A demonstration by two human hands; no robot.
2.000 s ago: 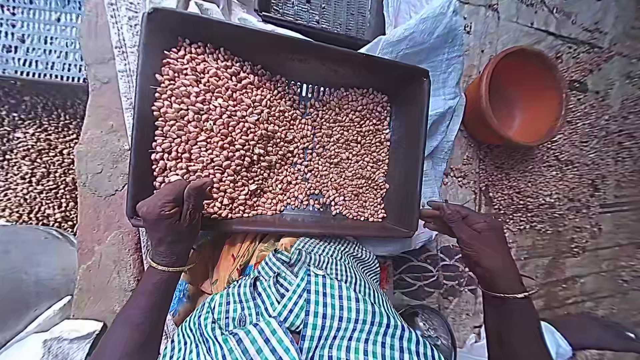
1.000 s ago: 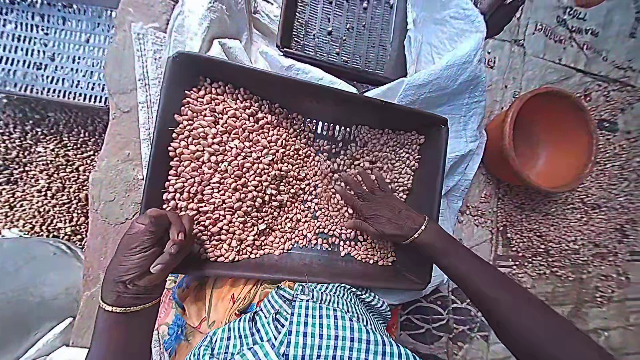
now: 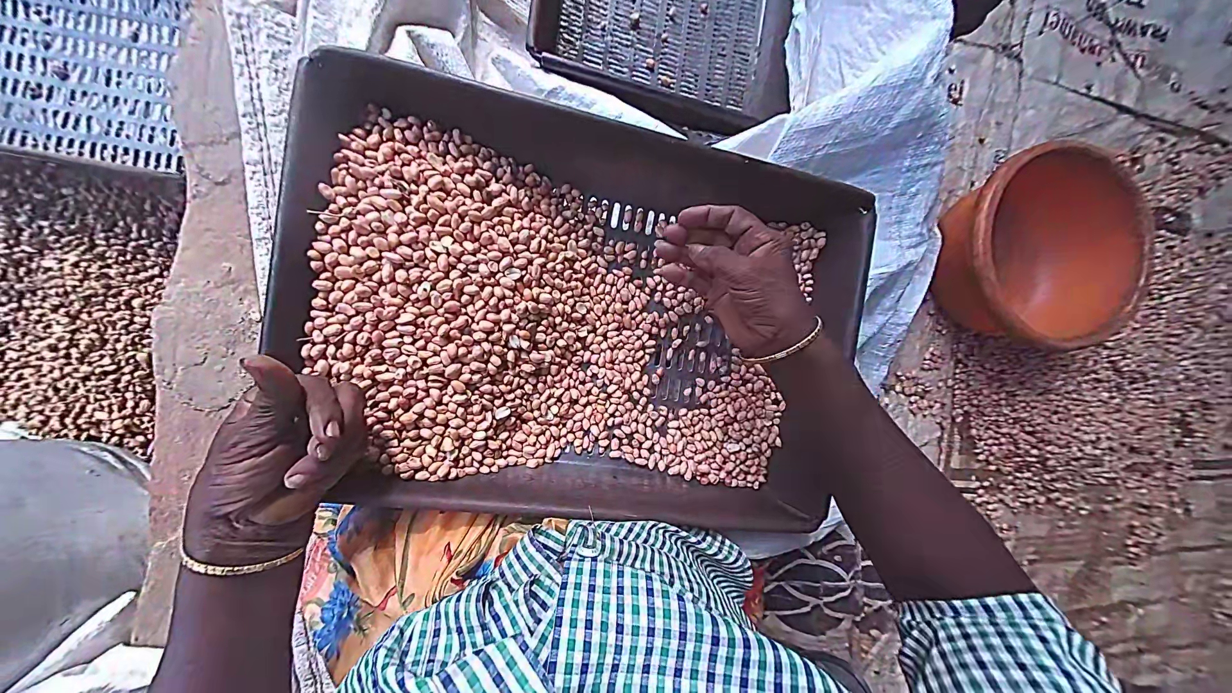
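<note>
A dark slotted sieve tray [image 3: 577, 125] lies across my lap, with shelled peanuts [image 3: 433, 289] heaped in its left part and spread thinner to the right. My left hand [image 3: 279, 443] rests at the tray's lower left corner, thumb and fingers around the rim. Over the right part of the tray is my right hand [image 3: 736, 269], fingers curled and fingertips close together; whether a nut is between them cannot be made out. Bare slots show left of and below that hand.
A terracotta bowl [image 3: 1068, 245] stands at right, near peanuts scattered on printed sheeting [image 3: 1097, 77]. Another slotted tray [image 3: 664, 48] sits beyond, on white woven sacking [image 3: 866, 144]. At left are a slotted panel [image 3: 87, 87], a heap of nuts [image 3: 77, 308] and a metal vessel [image 3: 67, 549].
My right hand went from the tray's right corner to flat on the peanuts, and is now farther up with curled fingers. More slots show among the nuts on the right. The left hand stays at its corner.
</note>
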